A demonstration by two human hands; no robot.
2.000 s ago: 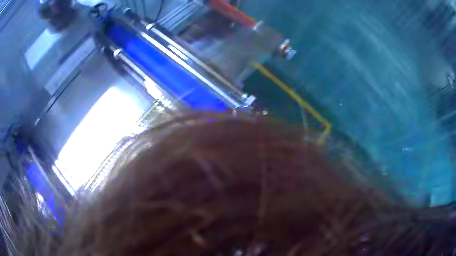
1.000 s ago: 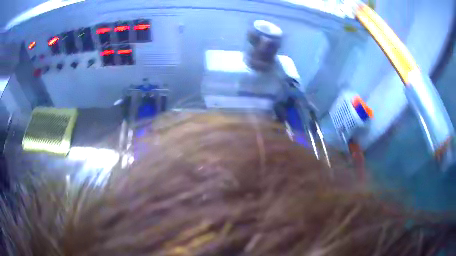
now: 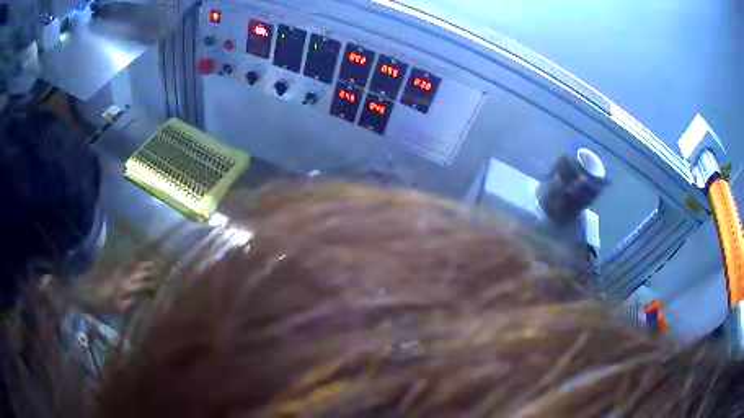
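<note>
A yellow tray (image 3: pixel 186 169) with dark rows of small parts or slots lies on the grey steel surface (image 3: pixel 135 216) at the left. Brown hair fills the lower middle of the view and hides what is below it. A blurred hand (image 3: pixel 130 284) shows at the lower left beside the hair, near another person's dark head; I cannot tell what it holds, and it seems to be that person's. Neither of my own hands can be made out.
Another person (image 3: pixel 49 196) is at the left edge. A control panel (image 3: pixel 440 131) with red-digit displays (image 3: pixel 356 65) and knobs stands behind. A dark grey round motor or cylinder (image 3: pixel 571 186) is at the right. An orange tube (image 3: pixel 726 229) hangs at the far right.
The view has turned left. The yellow tray and displays now appear larger and further right, and the other person has come into view. The blue strips no longer show.
</note>
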